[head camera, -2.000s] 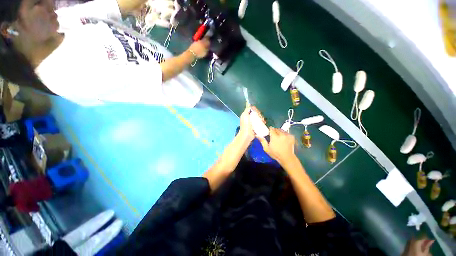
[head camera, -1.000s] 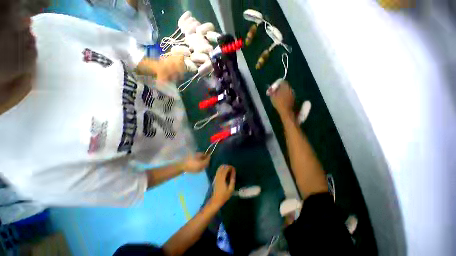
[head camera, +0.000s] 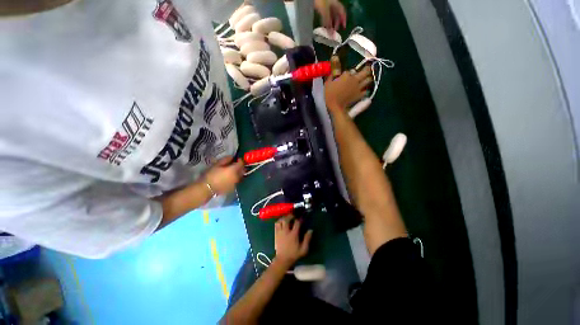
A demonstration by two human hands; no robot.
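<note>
My right hand (head camera: 348, 89) reaches over the green belt beyond the jig, its fingers among white product bodies (head camera: 362, 44) with cord loops. A yellow-brown piece (head camera: 335, 65) shows at its fingertips; whether they grip anything is unclear. Another white body (head camera: 360, 107) lies beside this hand. My left hand (head camera: 292, 241) is just below the nearest red handle (head camera: 277, 211) of the black jig (head camera: 299, 139), fingers apart, nothing seen in it. A white body (head camera: 310, 273) with a cord loop lies by my left wrist.
A coworker in a white shirt (head camera: 127, 190) stands at left, a hand (head camera: 226, 176) at the middle red handle. A heap of white bodies (head camera: 254, 47) lies beyond the jig. Another person's hand (head camera: 331, 13) is at the top. A single white body (head camera: 395, 147) lies right of my forearm.
The view has shifted, showing the jig more centrally. My right hand now reaches to the bodies with amber pieces. The coworker's nearer hand has moved up to the middle handle. Another hand appears at the top.
</note>
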